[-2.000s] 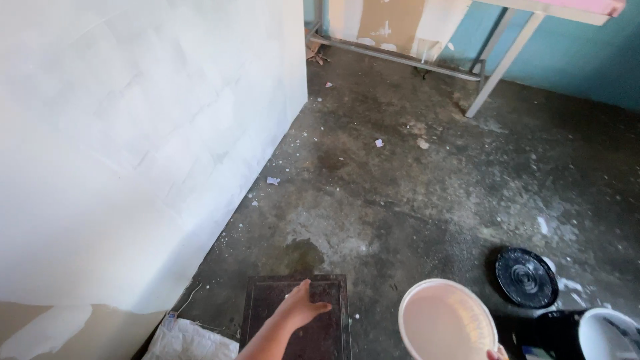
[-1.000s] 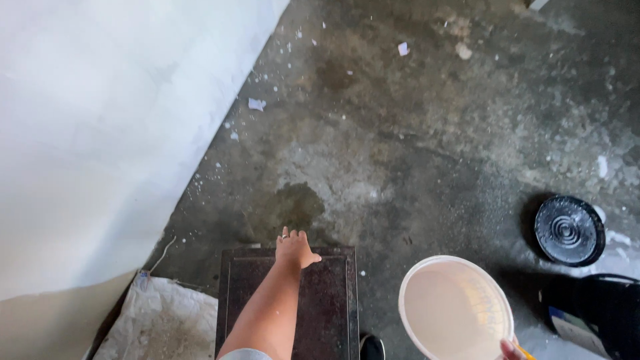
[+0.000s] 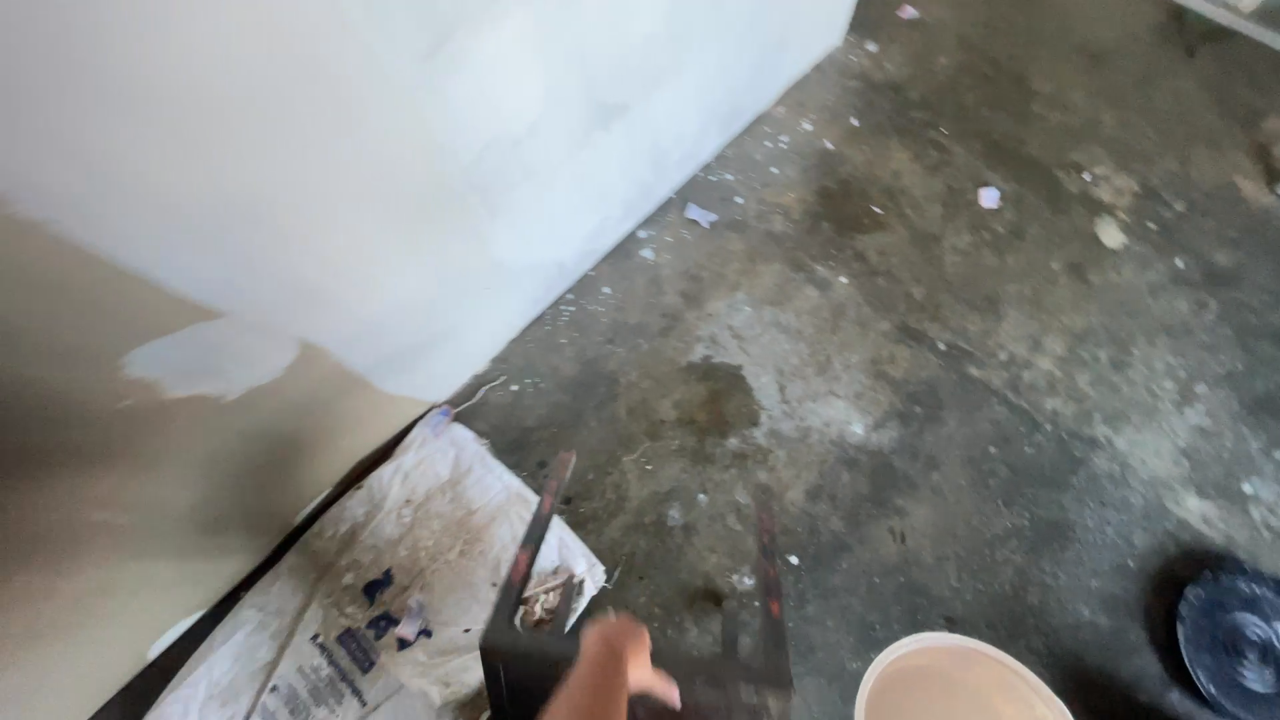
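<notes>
My left hand (image 3: 622, 655), blurred by motion, is at the bottom middle, gripping the near part of a dark stool (image 3: 530, 665). The stool is tipped, with two legs (image 3: 535, 540) pointing up the view; its flat top does not show. To the right, a pale plastic bucket (image 3: 960, 675) is cut off by the bottom edge. My right hand is out of view.
A partly white-coated wall (image 3: 400, 180) rises at left. A stained white sack (image 3: 430, 520) with printing lies at its foot. A black round lid (image 3: 1235, 635) lies at the right. Paper scraps (image 3: 989, 197) dot the concrete floor (image 3: 900, 400).
The stool, earlier upright with its flat top showing under my left hand, is now tipped with its legs in sight. My right hand has left the view. The view has swung left.
</notes>
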